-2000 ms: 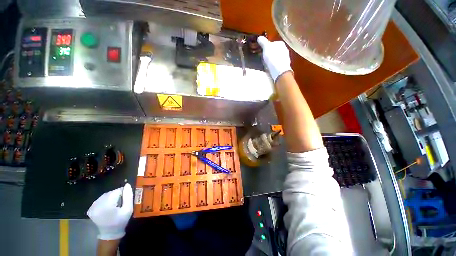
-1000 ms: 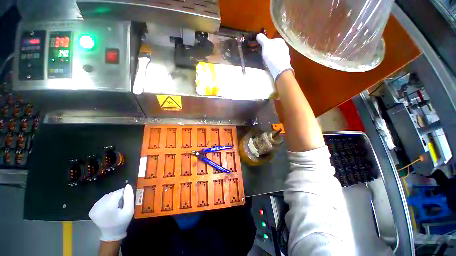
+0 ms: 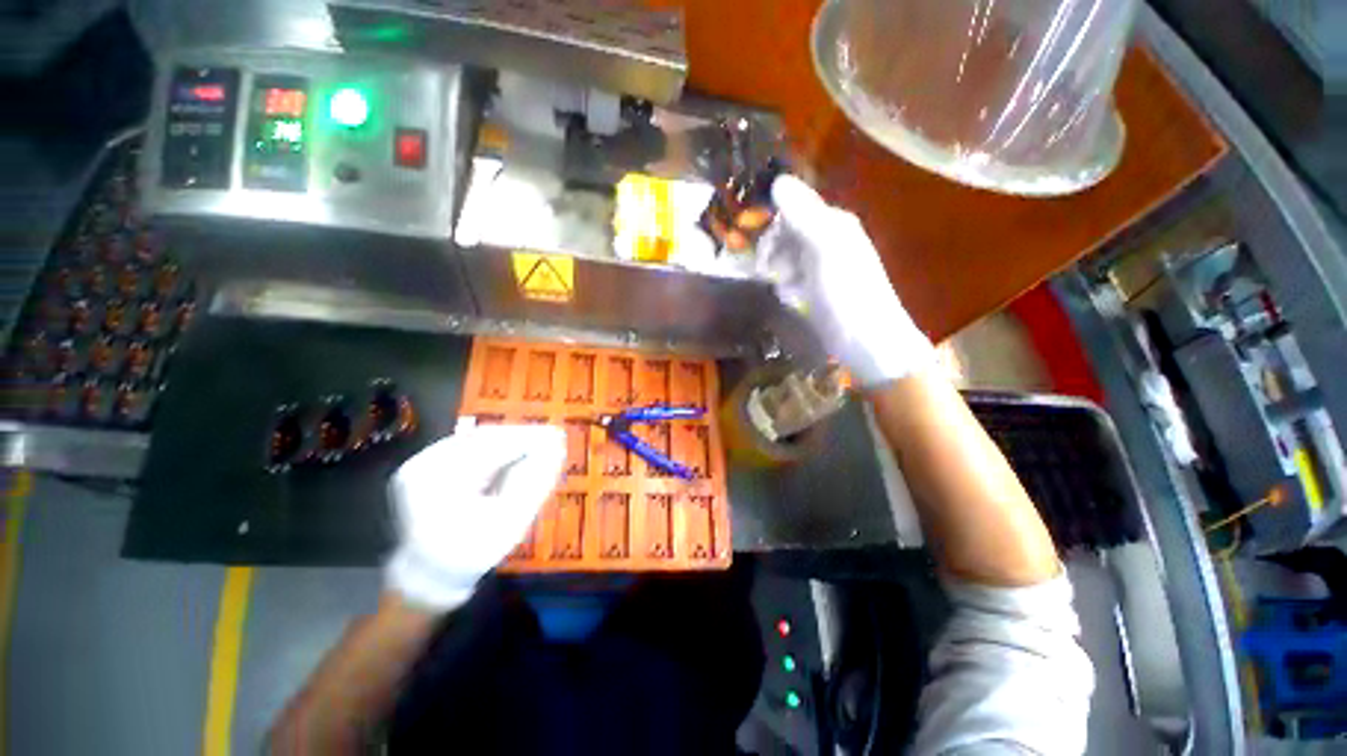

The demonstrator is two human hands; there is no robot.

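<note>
My right hand (image 3: 827,266), in a white glove, holds a dark coil with copper-orange winding (image 3: 742,222) over the right part of the solder machine's top. My left hand (image 3: 470,502), also white-gloved, is over the left side of the orange fixture tray (image 3: 597,550). A thin dark mark shows at its fingers; I cannot tell whether it holds something. Open blue-handled cutters (image 3: 650,443) lie on the tray. Three coils (image 3: 337,428) stand in a row on the dark mat (image 3: 207,517).
The solder machine (image 3: 635,303) with its control panel (image 3: 310,141) spans the back. The flux jar (image 3: 790,414) stands right of the orange tray. A steel tray of coils (image 3: 74,443) is at left, another tray (image 3: 1138,620) at right. A clear hood (image 3: 975,89) hangs above right.
My right hand has moved back toward me from the machine's rear, with the coil now plainly in view. My left hand has moved right, onto the orange tray. The whole view has shifted.
</note>
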